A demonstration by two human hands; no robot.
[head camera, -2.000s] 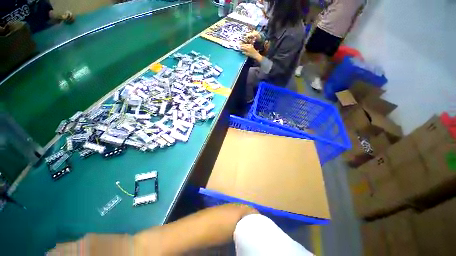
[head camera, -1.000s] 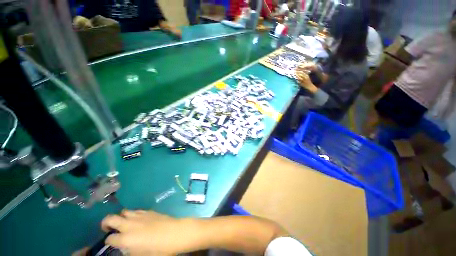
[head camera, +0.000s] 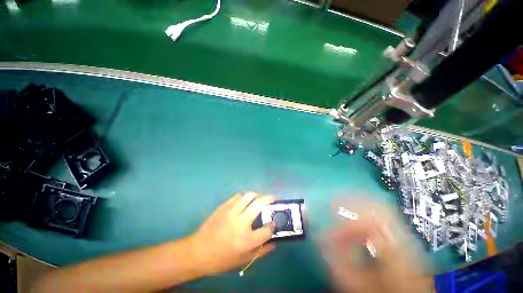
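My left hand point(head camera: 235, 234) grips a black plastic housing point(head camera: 297, 233) by its left side, near the bench's front. A white frame-shaped insert point(head camera: 293, 213) sits in the housing, around its round opening. A thin yellowish lead with a small pale connector point(head camera: 242, 273) trails below my fingers. My right hand point(head camera: 367, 246) is to the right of the housing, strongly blurred; its fingers and any hold are unclear. A small white strip point(head camera: 347, 213) shows beside it. Another small pale piece point(head camera: 371, 248) shows within the blur.
Black housings point(head camera: 63, 209) are heaped at the left. Frame-shaped inserts point(head camera: 430, 166) are piled at the right. The screwdriver's metal nosepiece point(head camera: 367, 117) hangs beside that pile. A white cable point(head camera: 192, 23) lies on the green conveyor point(head camera: 275, 63). A blue crate point(head camera: 470, 280) shows at lower right.
The view has swung left, bringing the housing heap into sight. The insert that lay alone on the bench is no longer seen there; an insert now sits in the housing in my left hand.
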